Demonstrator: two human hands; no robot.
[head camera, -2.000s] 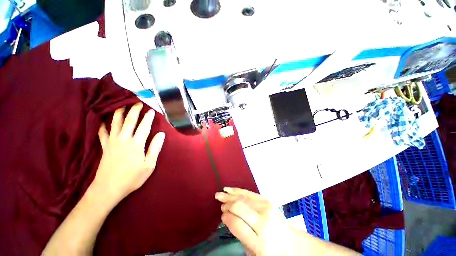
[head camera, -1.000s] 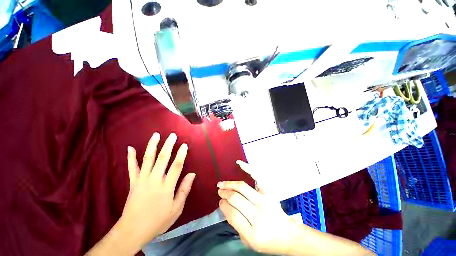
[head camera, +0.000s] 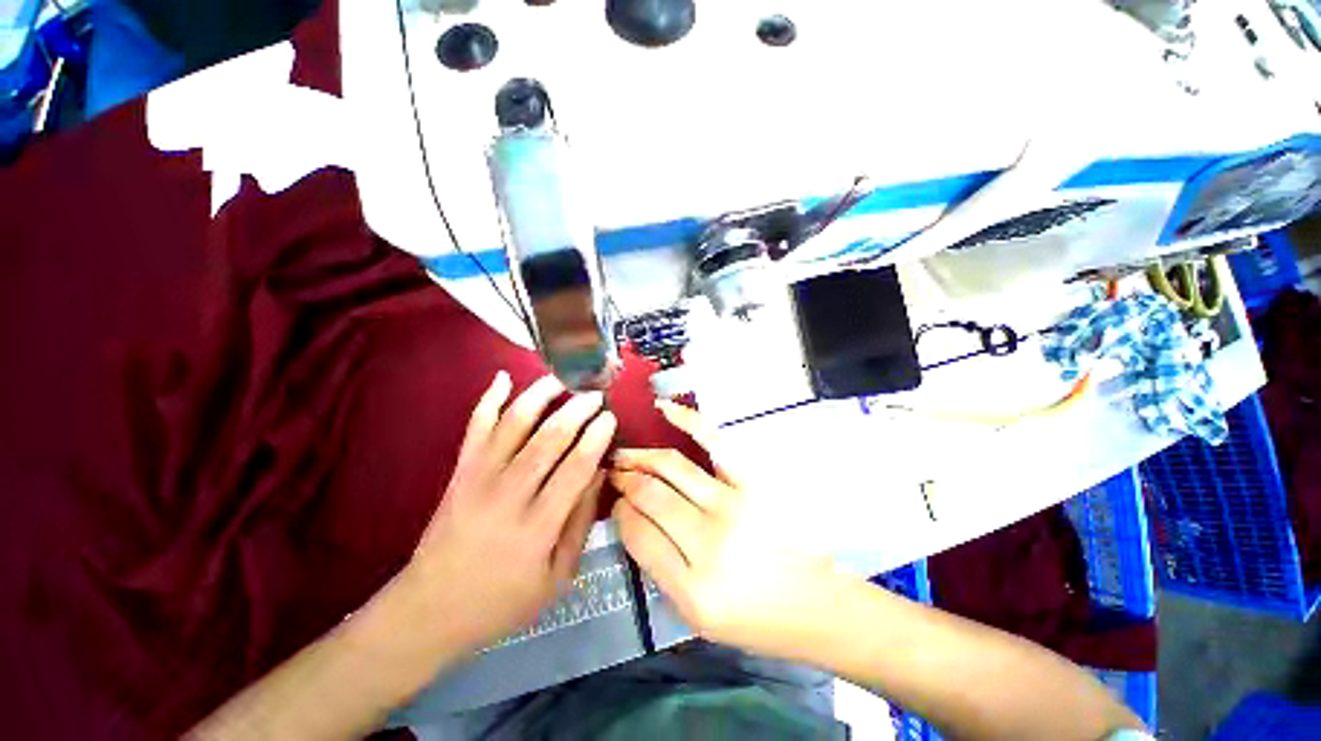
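Observation:
Dark red cloth (head camera: 348, 420) spreads left of and under the sewing machine's needle area (head camera: 648, 342). My left hand (head camera: 514, 500) lies palm down on it, its fingertips just in front of the shiny metal bar (head camera: 558, 268). My right hand (head camera: 710, 543) is beside it, thumb and finger pinched at the narrow dark tape near the cloth's front edge. The tape (head camera: 642, 605) hangs from between my hands across the grey table ruler (head camera: 558, 623). The tape's path under my fingers and the needle itself are hidden.
The white machine head (head camera: 869, 102) spans the top. Right of the needle lie a dark phone (head camera: 858, 333), a cord with a ring (head camera: 997, 340), crumpled checked cloth (head camera: 1137, 355) and yellow looped handles (head camera: 1191, 285). Blue baskets (head camera: 1229, 500) with red pieces stand below right.
Both hands have moved up towards the needle, and my left hand has come right, close to my right hand. The cloth has moved forward, uncovering the ruler and tape at the front edge.

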